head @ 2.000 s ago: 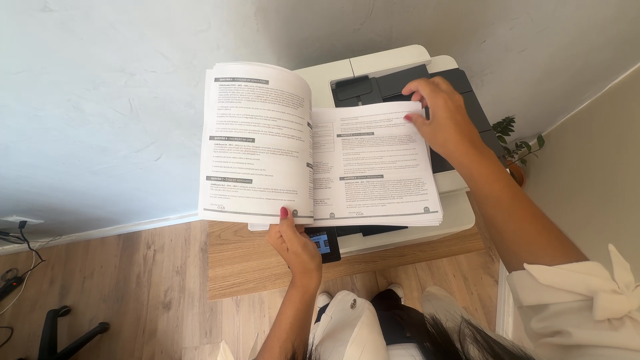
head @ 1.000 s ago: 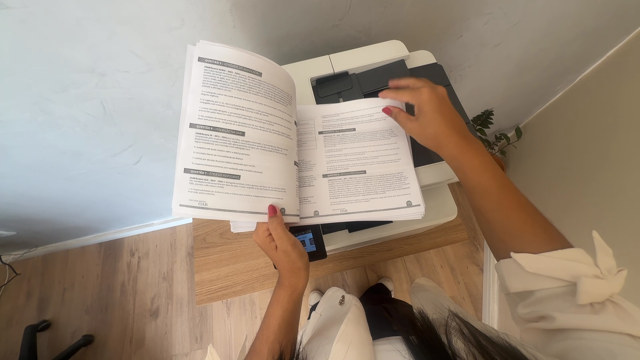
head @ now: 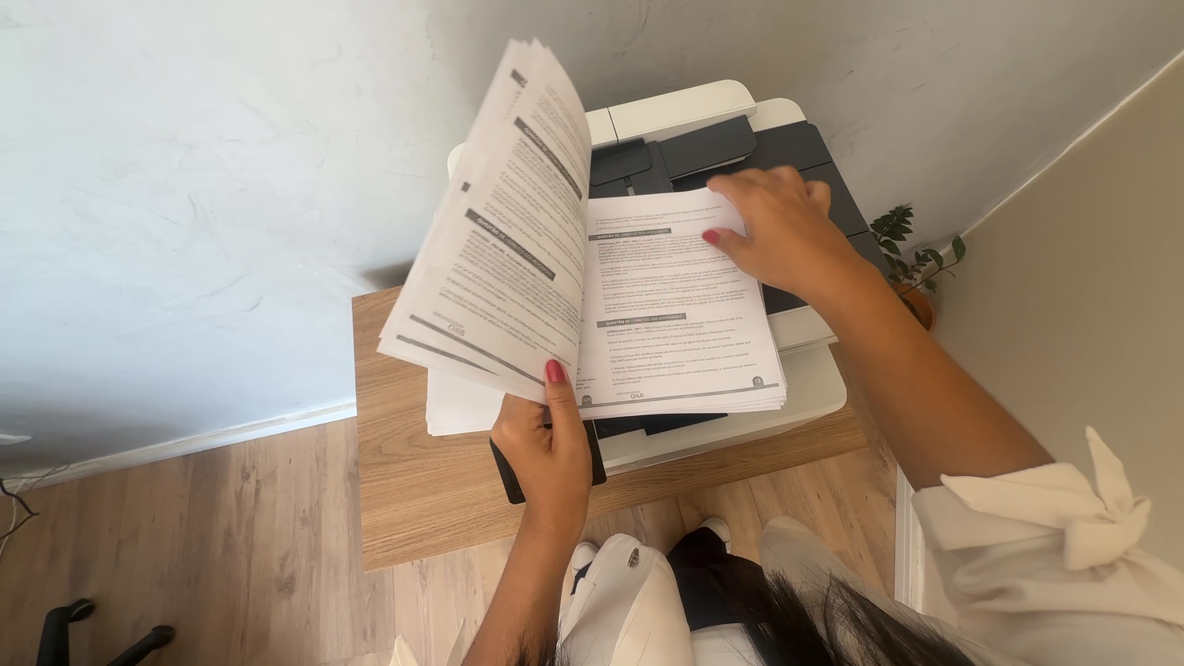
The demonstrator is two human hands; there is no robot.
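Note:
A thick stack of printed sheets (head: 680,314) lies spread like a book above the printer (head: 814,157). My left hand (head: 550,435) grips its lower edge near the middle fold, thumb on top, with the fingers hidden beneath. Several leaves on the left side (head: 499,250) stand raised and tilted, their lower corners fanned apart. At the upper right corner of the right-hand pages, my right hand (head: 772,217) has its thumb and index finger on the paper. Whether a single sheet is pinched there cannot be told. The printer's control panel (head: 511,476) is mostly covered by my left hand.
Under the printer is a wooden table (head: 435,490), set near a grey wall (head: 203,185). A potted plant (head: 916,301) stands to the right of the printer. Dark chair legs (head: 65,629) and cables (head: 14,504) are at the lower left.
The left-hand pages have lifted from lying fairly flat to a steep tilt, and their lower corners have fanned out. Both hands remain at the stack.

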